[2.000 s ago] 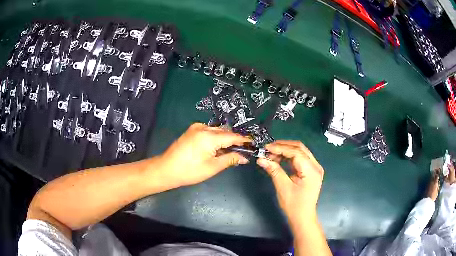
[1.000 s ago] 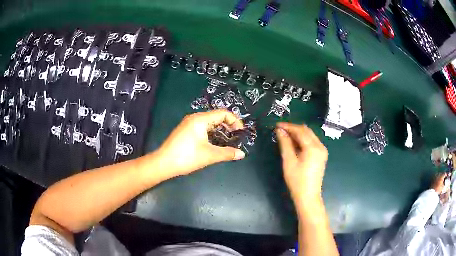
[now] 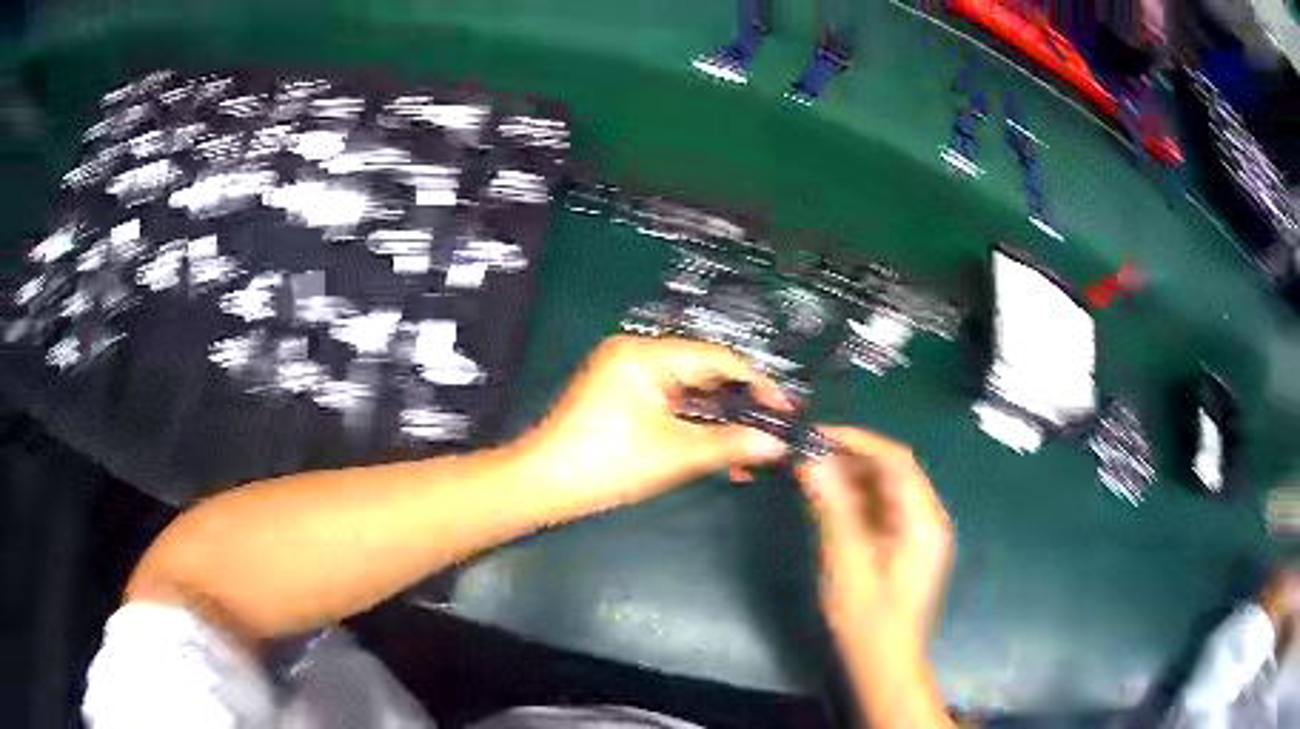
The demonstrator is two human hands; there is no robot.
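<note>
The view is motion-blurred. My left hand [image 3: 649,427] holds a small dark piece [image 3: 734,407] between thumb and fingers, low over the bench. My right hand [image 3: 877,506] is just right of it, with its fingertips at the right end of the dark piece. Blur hides whether a clip is on the piece. The work pile [image 3: 713,306] of black and silver parts lies behind my hands. A blurred row of small ringed parts [image 3: 677,217] runs behind the pile. Silver-clipped pieces [image 3: 325,204] lie in rows on the black mat [image 3: 478,306] at the left.
On the green bench [image 3: 642,584], a black tray with white slips [image 3: 1041,342] stands right of the pile, near a red pen [image 3: 1115,286] and a cluster of silver parts [image 3: 1123,449]. A second black tray [image 3: 1212,434] is farther right. Blue straps [image 3: 967,121] lie at the back. A person's sleeve [image 3: 1233,662] shows lower right.
My right fingertips, apart from my left hand one second ago, now meet the dark piece it holds. The whole scene has shifted right in view and become blurred.
</note>
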